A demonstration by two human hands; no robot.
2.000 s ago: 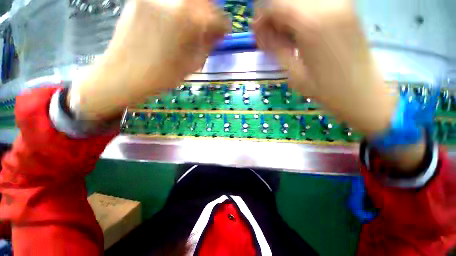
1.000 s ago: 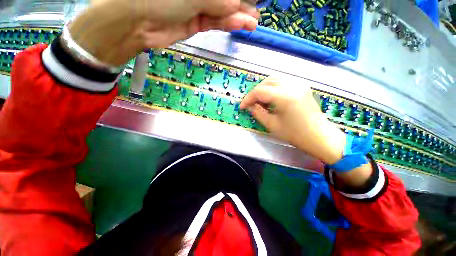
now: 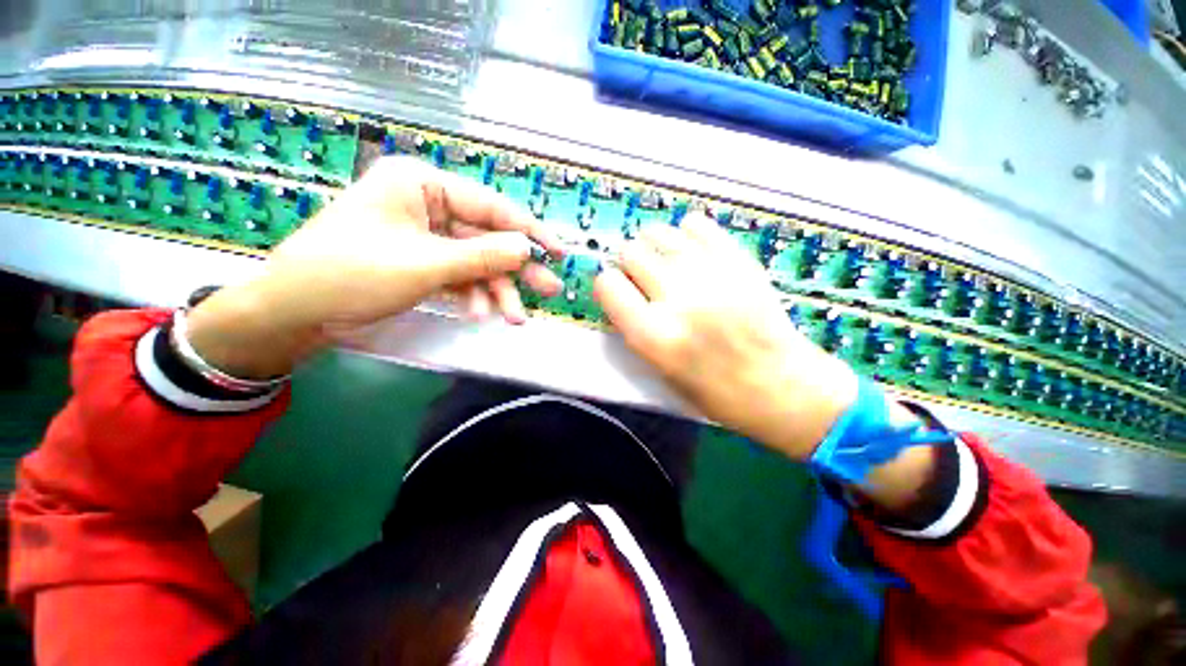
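The green circuit board panel [image 3: 832, 332] lies in the line with small blue and silver parts standing in rows. My left hand [image 3: 390, 247] is over the panel, thumb and index finger pinched on a small dark part [image 3: 537, 253], perhaps a capacitor. My right hand [image 3: 715, 325] is just right of it, fingertips down at the board; whether they hold a part is hidden. The blue parts bin [image 3: 767, 91] behind the boards holds many dark capacitors with yellow-green stripes.
The silver line rail [image 3: 507, 354] runs along the near edge. Clear plastic trays [image 3: 260, 52] lie at the back left. Loose silver parts [image 3: 1054, 72] are scattered right of the bin. A cardboard box [image 3: 234, 533] stands below on the green floor.
Both hands were up by the bin at first. My right hand came down to the boards, then my left hand came down beside it, now pinching a small part.
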